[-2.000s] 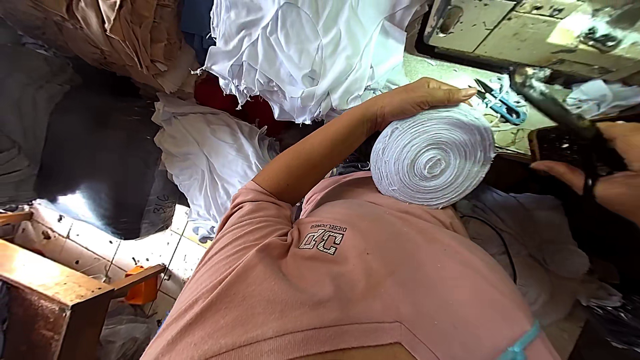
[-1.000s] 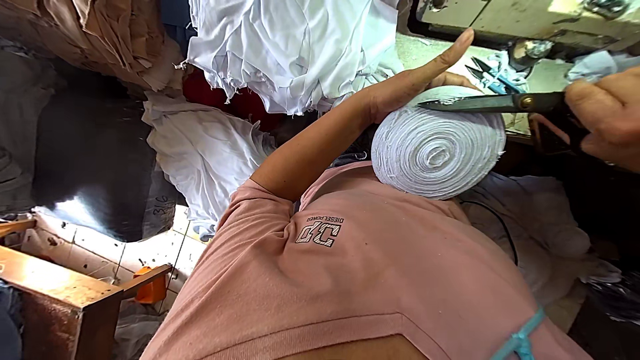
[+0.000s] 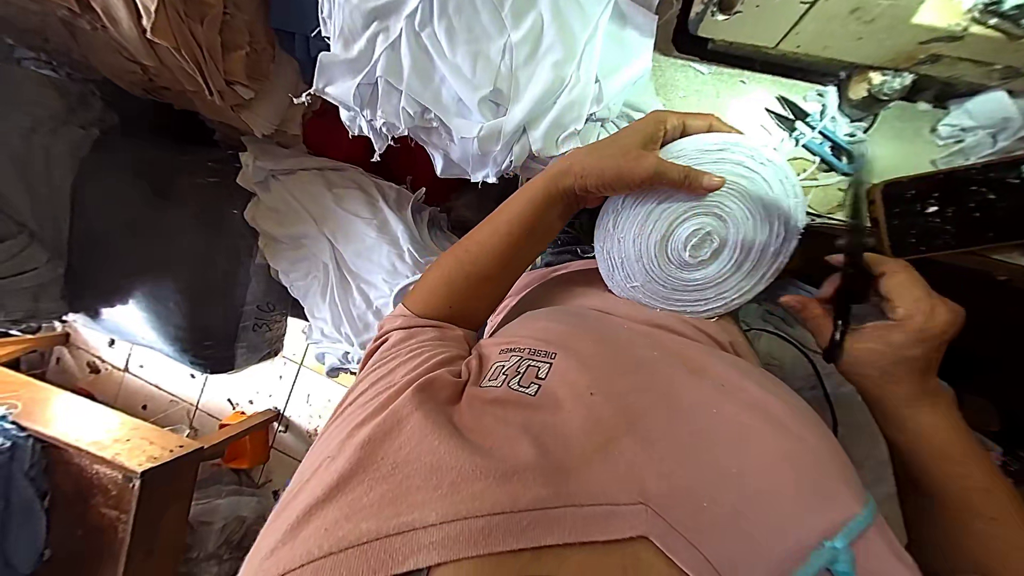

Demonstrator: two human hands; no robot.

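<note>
My left hand (image 3: 640,160) is shut on a large flat coil of white fabric strip (image 3: 700,228), with a digit across its face and the other fingers over its upper edge. The coil's lower edge is against the chest of the pink shirt (image 3: 592,432). On the right, my right hand (image 3: 888,320) grips dark scissors (image 3: 854,264). Their blurred blades point up in the view, right of the coil and apart from it. Whether the blades are parted I cannot tell. Blue-handled snips (image 3: 824,148) lie on the work surface beyond the coil.
White cloth pieces (image 3: 488,80) hang at the top, with more white cloth (image 3: 344,232) below. Brown fabric (image 3: 192,56) is piled upper left. A wooden bench (image 3: 104,424) stands lower left near an orange object (image 3: 246,440). A dark flat object (image 3: 952,204) lies at right.
The scissors, across the coil's top one second ago, have moved right, away from it. My left hand's raised digit now rests on the coil's face.
</note>
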